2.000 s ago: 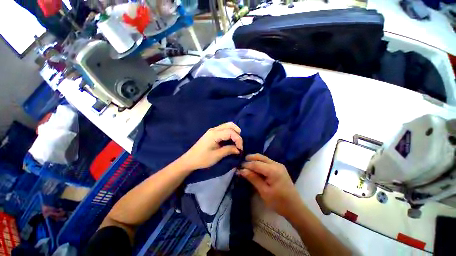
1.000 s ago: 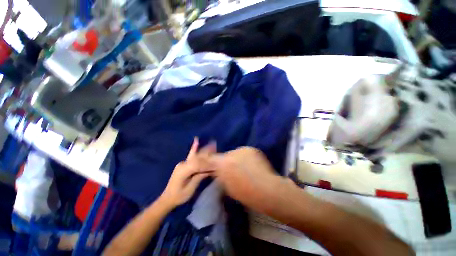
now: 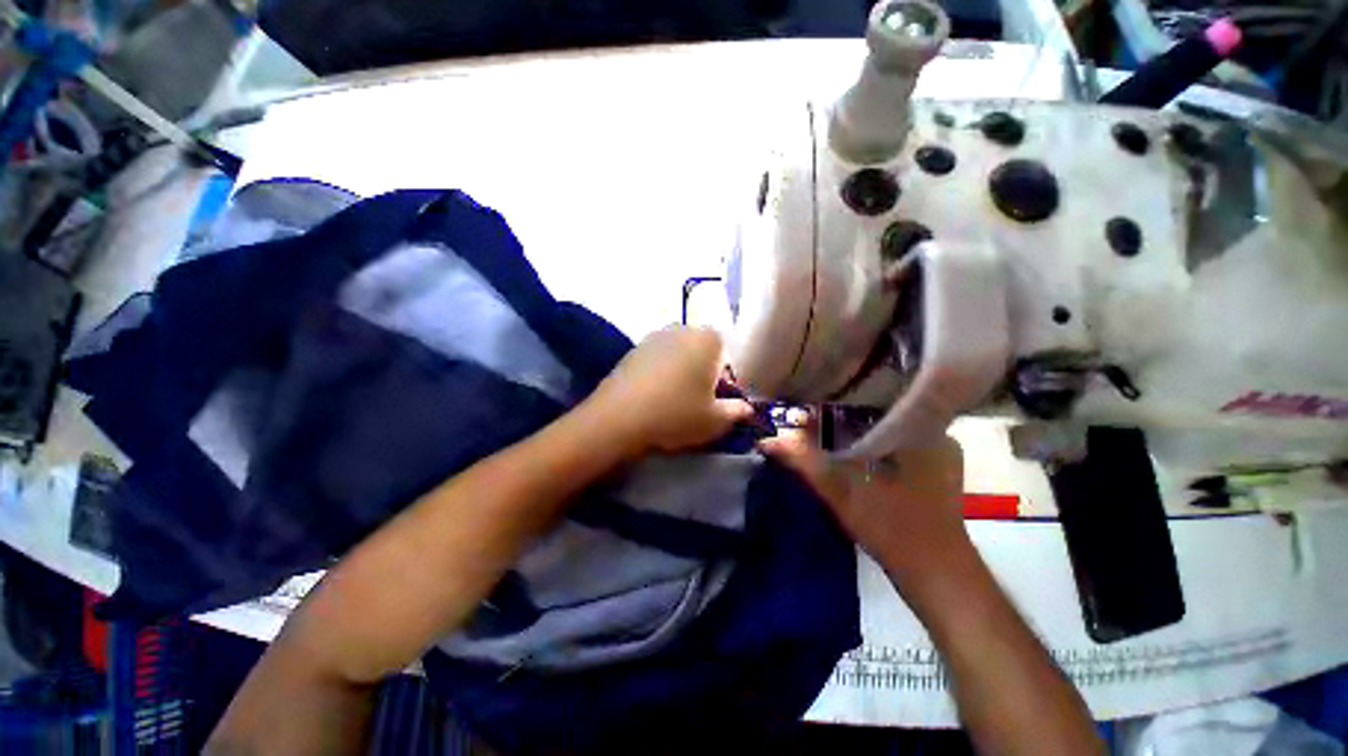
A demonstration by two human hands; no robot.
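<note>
The navy garment (image 3: 340, 414) with pale grey-blue panels (image 3: 451, 313) lies bunched on the white table, left of and in front of the sewing machine head (image 3: 1020, 251). My left hand (image 3: 673, 392) is closed on the garment's edge just left of the needle area. My right hand (image 3: 894, 495) holds the same edge from the right, its fingertips under the left end of the head. A small part of the edge shows between the hands. The needle and presser foot are mostly hidden by the head and my fingers.
A black phone (image 3: 1119, 532) lies right of my right hand. A red strip (image 3: 991, 505) is on the machine bed. Printed ruler marks (image 3: 1064, 668) run along the table's front edge. A black pen with a pink end (image 3: 1175, 62) is behind the head. Blue crates are at lower left.
The view has turned right towards the machine. Both hands have moved from the garment's middle, away from the machine, to under the needle end, bringing the edge there; the garment has been turned and bunched.
</note>
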